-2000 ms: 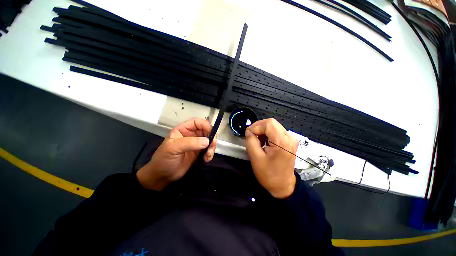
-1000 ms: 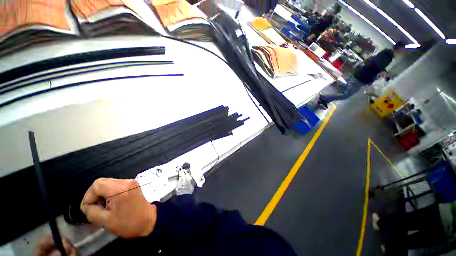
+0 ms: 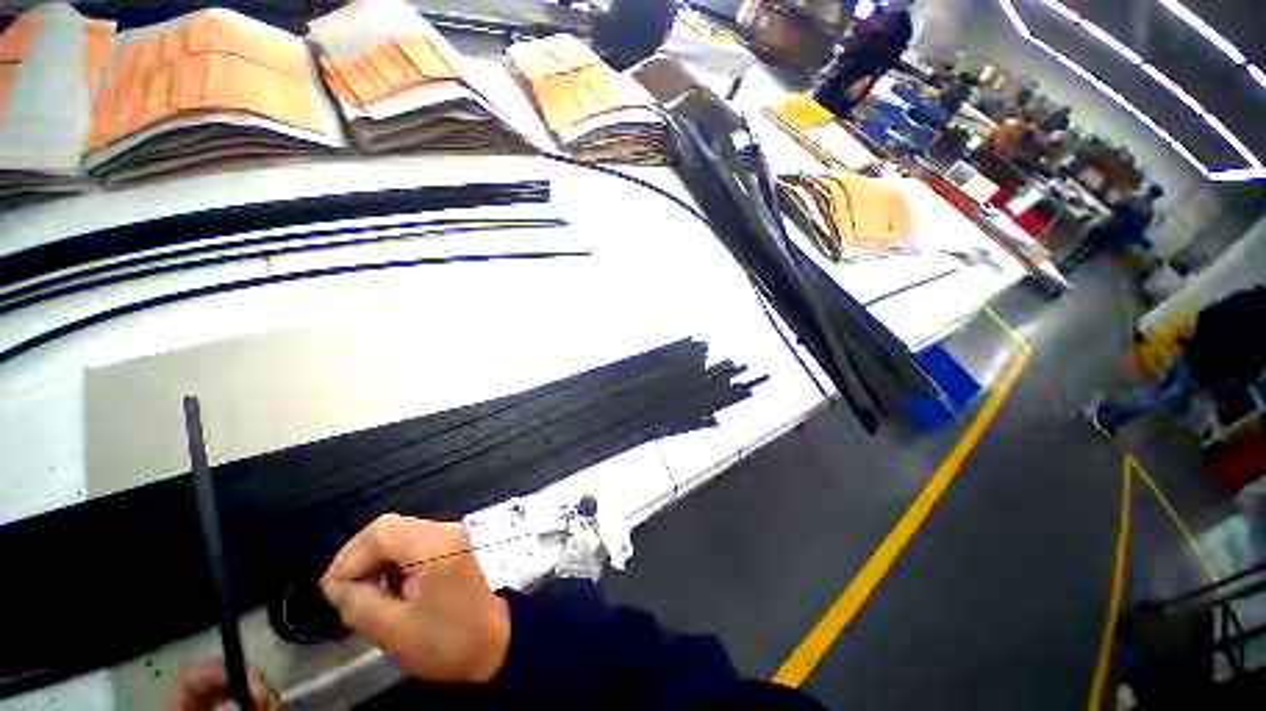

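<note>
My left hand [image 3: 222,688] is cut off by the bottom edge; its fingers hold one long narrow black strap [image 3: 211,535] that stands up across the main strap pile [image 3: 458,452]. My right hand [image 3: 417,595] pinches a thin dark rod [image 3: 465,551] in its fingertips, at the rim of the small round black pot [image 3: 299,614]. The rod points to the right, over the hand. The hand partly hides the pot, and the rod's tip cannot be seen. A crumpled white rag [image 3: 583,542] with black stains lies right of my right hand.
Several separated straps [image 3: 417,264] lie beyond the pile. Pale stacks with orange pieces [image 3: 208,84] line the far edge. A black strap bundle [image 3: 791,264] hangs over the table's right end, above a blue bin [image 3: 948,382]. A person [image 3: 1222,340] is at the right, others farther back.
The view has swung to the right and up, bringing the far stacks and the aisle into view. The hands still hold the strap and the rod; the right hand stays at the pot.
</note>
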